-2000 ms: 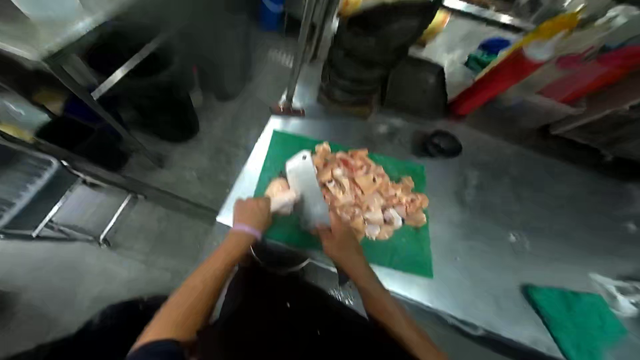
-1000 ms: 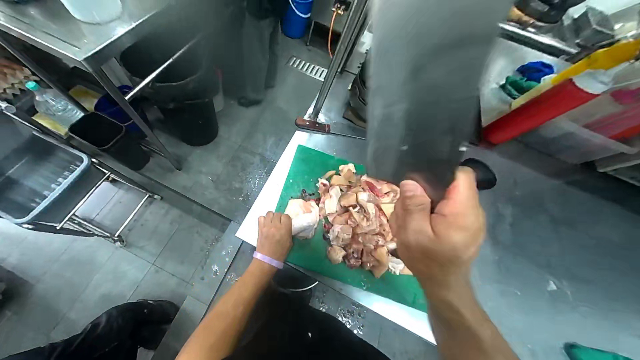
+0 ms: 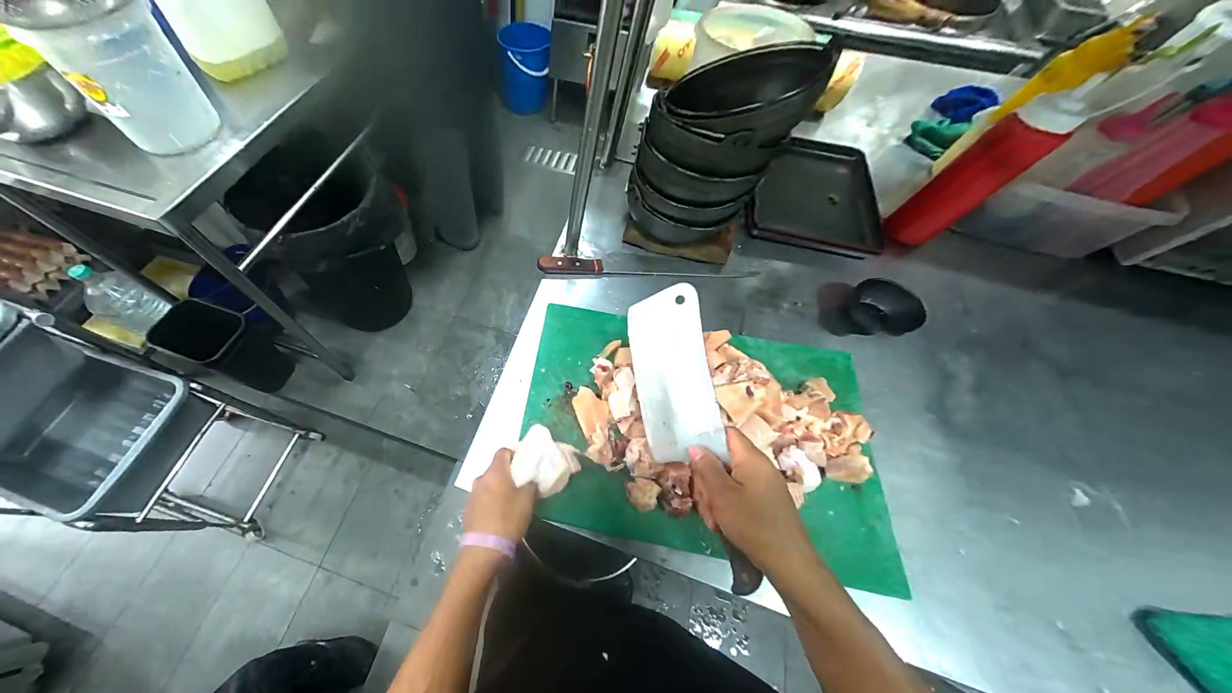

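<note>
My right hand [image 3: 746, 491] grips the dark handle of a meat cleaver [image 3: 677, 380], its broad blade lying over a pile of chopped raw meat pieces [image 3: 770, 414]. The pile spreads across a green cutting board [image 3: 597, 510] on top of a white board. At the board's left edge, my left hand [image 3: 499, 496], with a pink band at the wrist, holds a pale piece of raw meat [image 3: 545, 460]. Part of the pile is hidden beneath the blade.
A knife with a brown handle [image 3: 571, 266] lies beyond the board. Stacked black pans [image 3: 707, 144], a black tray [image 3: 818, 197] and a small black bowl [image 3: 886, 306] stand on the steel table. A green cloth or mat [image 3: 1189, 645] is at right. A bucket [image 3: 582, 556] sits below the near edge.
The cleaver, raised close to the camera one second ago, has come down over the pile with my right hand. My left hand still holds the pale meat.
</note>
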